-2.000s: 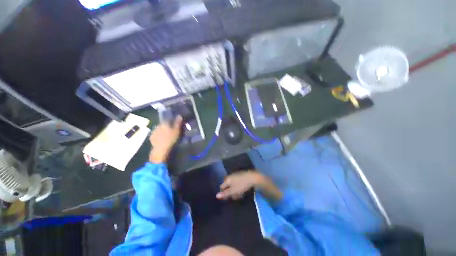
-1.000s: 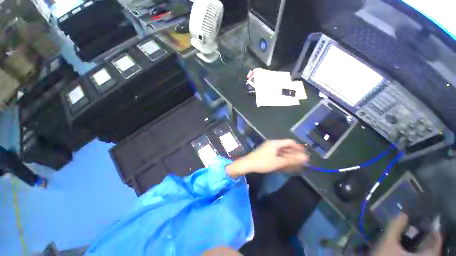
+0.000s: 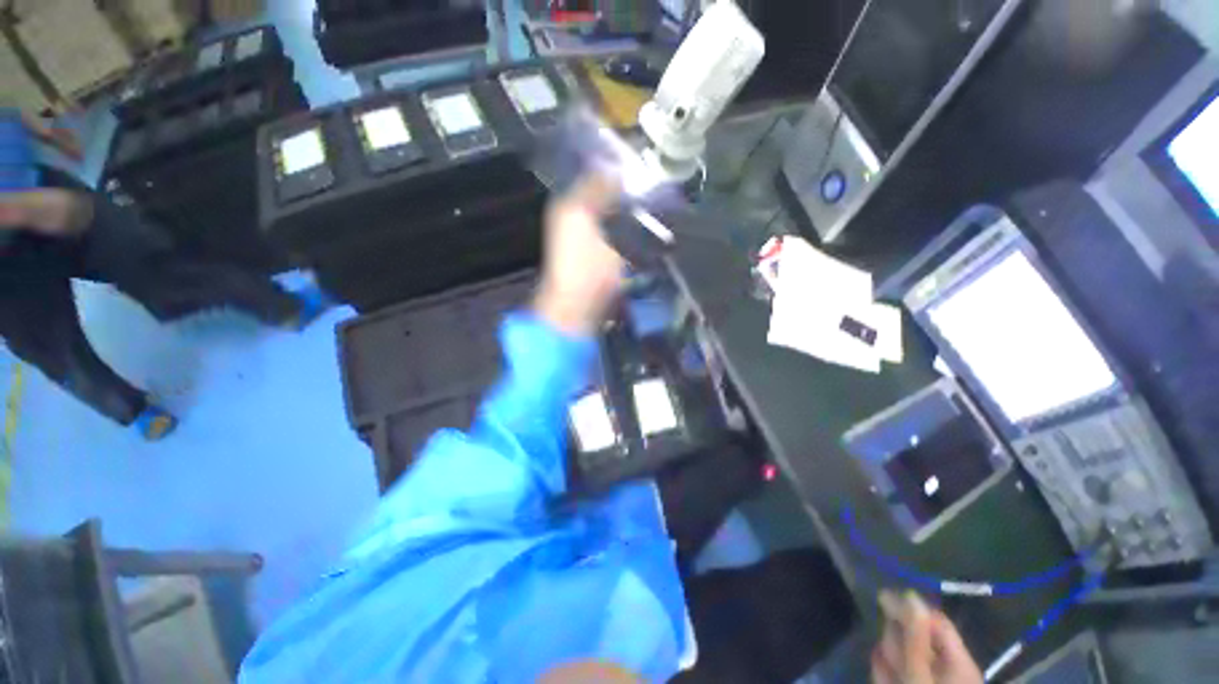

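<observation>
My left hand (image 3: 584,267) is stretched out over the black trays, its fingers closed on a blurred flat item, seemingly a smartphone (image 3: 588,150). My right hand (image 3: 925,644) is low at the bench's front edge, cut off by the bottom of the picture; whether it holds anything is unclear. A dark phone (image 3: 932,461) with a small white label lies on the left coupler plate (image 3: 876,441). The foam-lined tray (image 3: 441,350) beside the bench holds two phones with white labels (image 3: 655,406). The upper tray (image 3: 401,201) holds several labelled phones in a row.
The tester (image 3: 1023,334) stands behind the plate. Blue coaxial cable (image 3: 969,588) curves along the bench. Papers (image 3: 822,301) with a small black item lie near the tower case (image 3: 832,181). A white fan (image 3: 702,80) is at the bench end. A person's legs (image 3: 147,261) are at left.
The view has turned left. My left hand has reached from the bench edge out over the trays and now has the blurred item. My right hand has moved away from the right plate.
</observation>
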